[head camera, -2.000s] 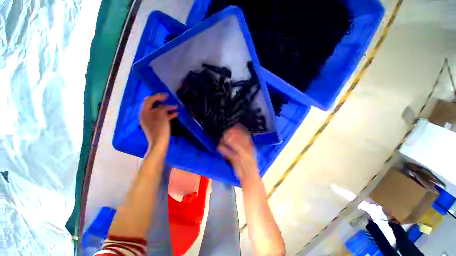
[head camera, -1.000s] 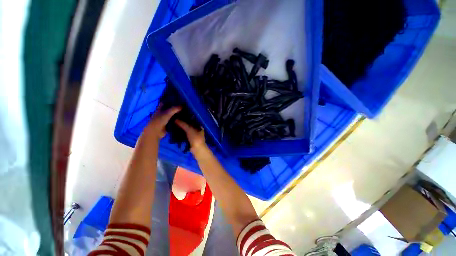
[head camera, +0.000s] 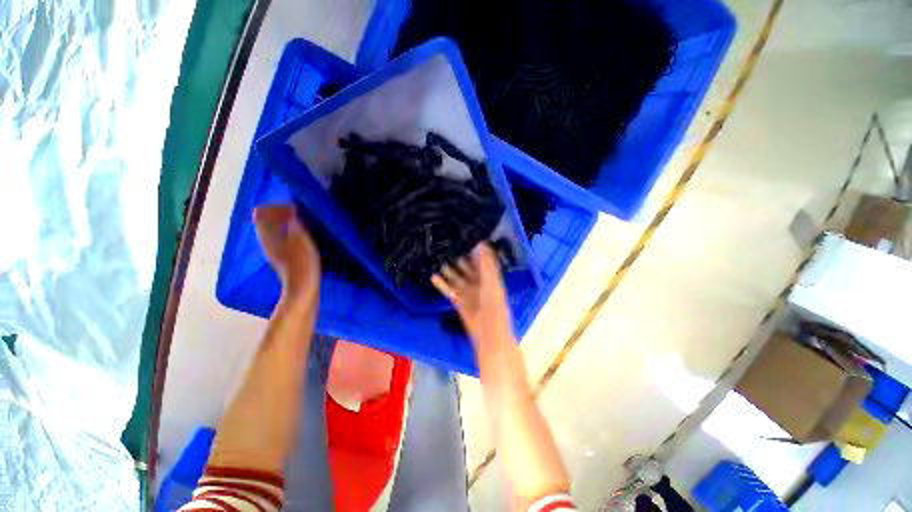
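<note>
A shallow blue tray (head camera: 447, 60) with a pale liner rests tilted on top of a larger blue crate (head camera: 240, 270). Long black parts (head camera: 400, 200) lie heaped in the tray. My right hand (head camera: 478, 285) is over the tray's near end with its fingers spread at the heap; whether it holds a part I cannot tell. My left hand (head camera: 287, 240) is left of the tray, over the crate, blurred, and I see nothing in it. More black parts show in the crate beside and under the tray.
Another large blue crate (head camera: 690, 90) full of black parts stands behind. A red stool (head camera: 365, 450) is between my legs. The green bench edge (head camera: 190, 150) with silvery plastic runs along the left. Cardboard boxes (head camera: 800, 385) and a person's dark-clad legs are at lower right.
Both hands were together in the crate left of the tray a second ago. They have parted: the right is now at the tray's heap, the left above the crate. The heap looks fuller.
</note>
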